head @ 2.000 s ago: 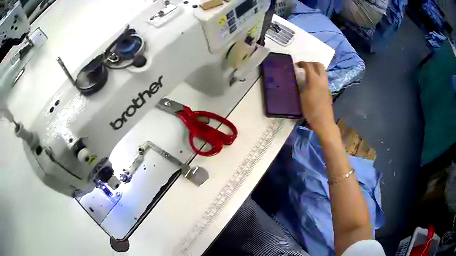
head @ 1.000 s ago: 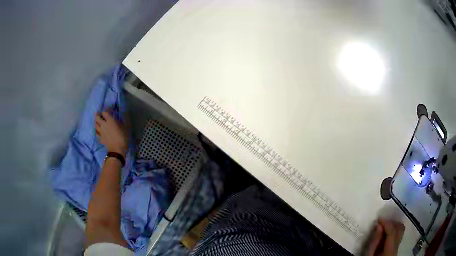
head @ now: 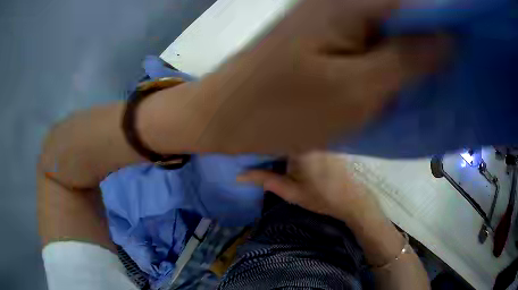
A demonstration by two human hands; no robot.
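My left hand (head: pixel 306 79), blurred and close to the camera, is raised across the top of the view. Its fingers are closed on a blue cloth (head: pixel 460 96) that spreads to the right edge. My right hand (head: pixel 318 184) is lower, beneath my left forearm, with its fingers pointing left by more blue cloth (head: pixel 221 190). Whether it grips this cloth is unclear. The cloth in my left hand hides most of the table and the upper part of the sewing machine area.
The white table (head: pixel 227 39) shows at the top and lower right. The lit needle area (head: pixel 469 157), a bent metal arm (head: pixel 483 232) and red scissor handles (head: pixel 502 232) are at the right. A blue cloth heap (head: pixel 142 215) hangs at lower left, above my patterned lap (head: pixel 289 249).
My left hand has risen from the cloth heap at the left and moved right with a blue cloth. My right hand has moved left from the machine bed to beneath my left forearm.
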